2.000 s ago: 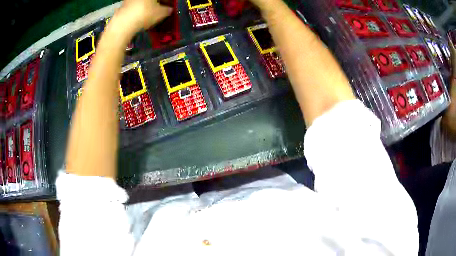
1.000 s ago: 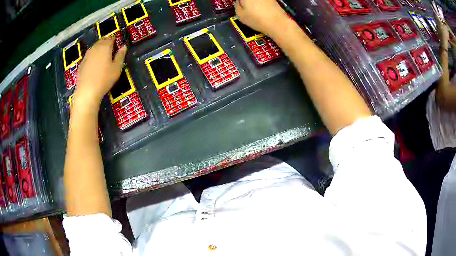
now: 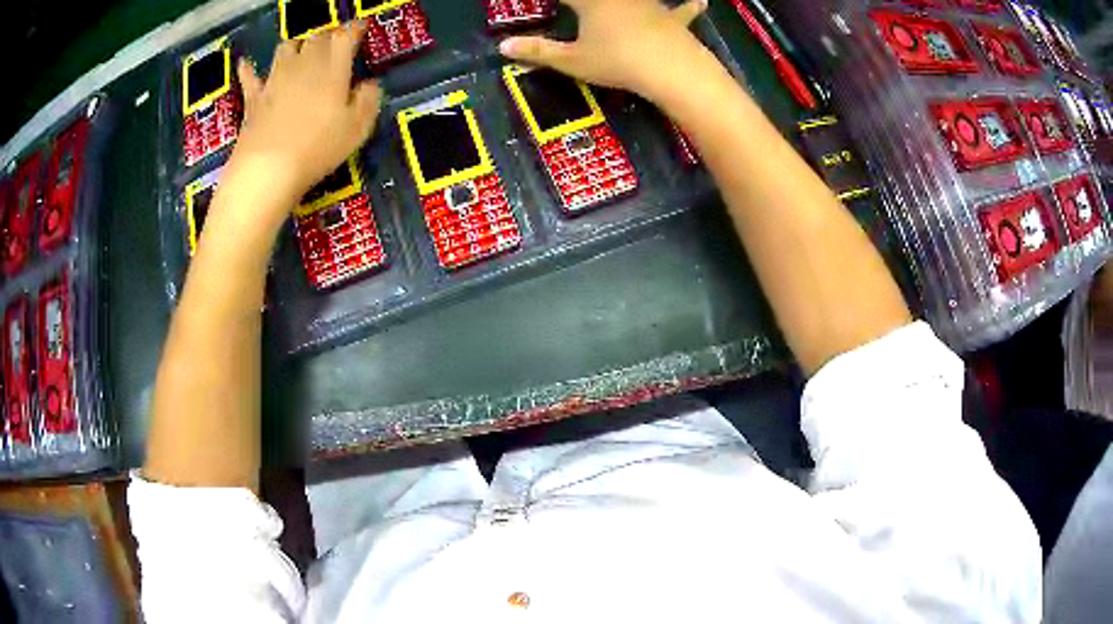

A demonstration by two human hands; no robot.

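Observation:
Several red keypad phones with yellow screen frames lie face up in a clear blister tray (image 3: 403, 299) in front of me. One phone (image 3: 460, 183) lies in the near row with its screen black; another phone (image 3: 571, 140) is right of it. My left hand (image 3: 305, 110) is over the tray's left part, fingers spread, covering part of a near-row phone (image 3: 342, 238). My right hand (image 3: 616, 46) is over the tray's right part, thumb and fingers apart. I see nothing held in either hand, though the undersides of both are hidden.
Stacked blister trays (image 3: 946, 195) with phones back side up stand at right; another stack (image 3: 55, 287) is at left. A red pen (image 3: 778, 55) and a dark card with gold marks (image 3: 837, 159) lie beside the right stack. A carton (image 3: 110, 536) is lower left.
My left hand has moved right and up over the tray. My right hand has opened with its fingers spread. The red pen and dark card now show beside my right forearm.

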